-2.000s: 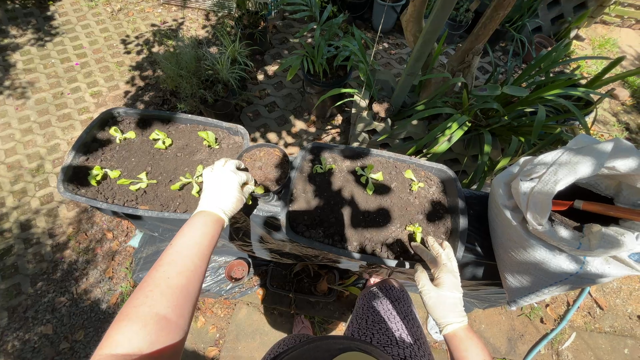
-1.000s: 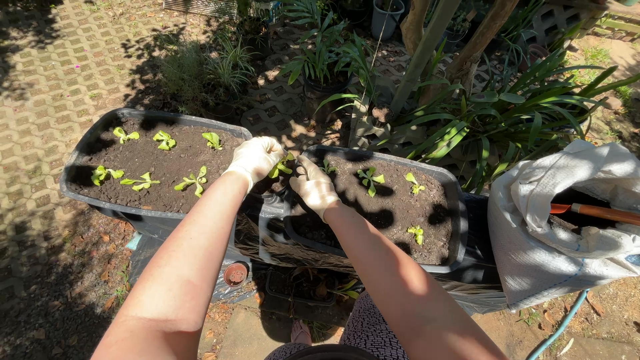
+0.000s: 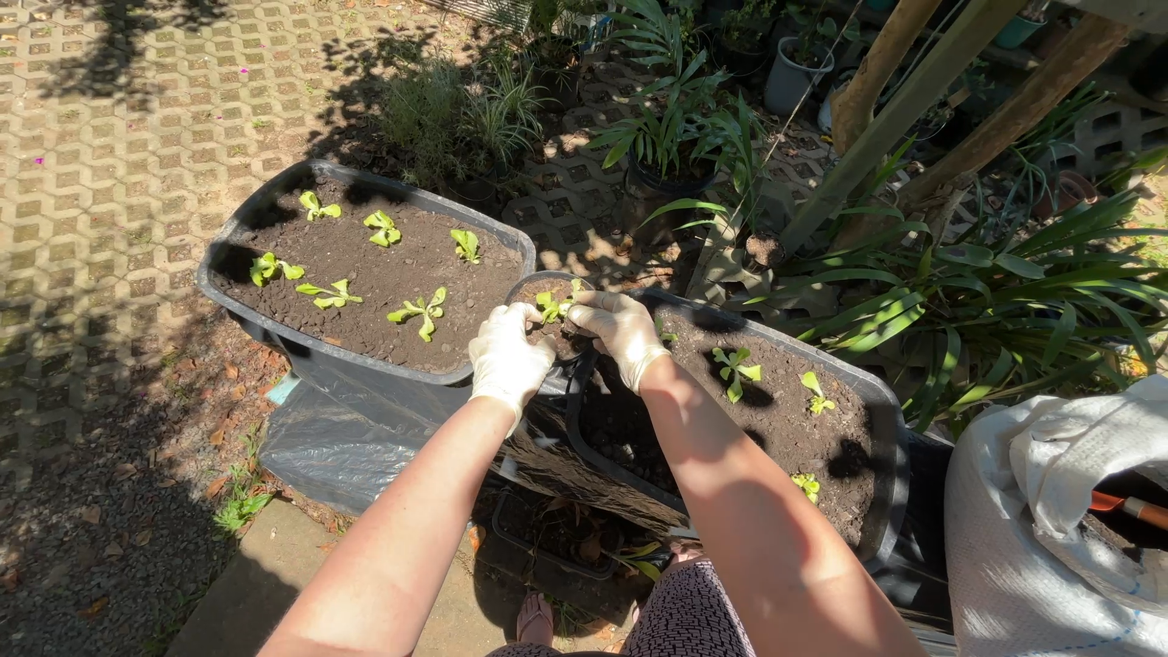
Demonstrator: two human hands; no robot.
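Both hands wear pale gloves and meet over a small round pot [image 3: 526, 288] of soil between two large dark planters. My left hand [image 3: 511, 358] is at the pot's near left side, fingers curled beside a light green seedling [image 3: 551, 307]. From the right, my right hand [image 3: 620, 330] touches the seedling with its fingertips. Fingers hide the seedling's base, so a firm grip cannot be told. The left planter [image 3: 365, 351] holds several seedlings in dark soil. More seedlings, partly behind my right arm, stand in the right planter [image 3: 890, 438].
A white woven sack [image 3: 1004, 511] with an orange-and-wood hand tool [image 3: 1141, 511] in its mouth stands at the right. Black plastic sheeting [image 3: 338, 447] hangs below the left planter. Potted plants [image 3: 671, 137] and slanting trunks [image 3: 894, 119] are behind. A low tray [image 3: 557, 557] lies near my feet.
My right hand has moved left from the right planter's near edge to the small pot, where my left hand was nearby. A seedling now shows between the hands.
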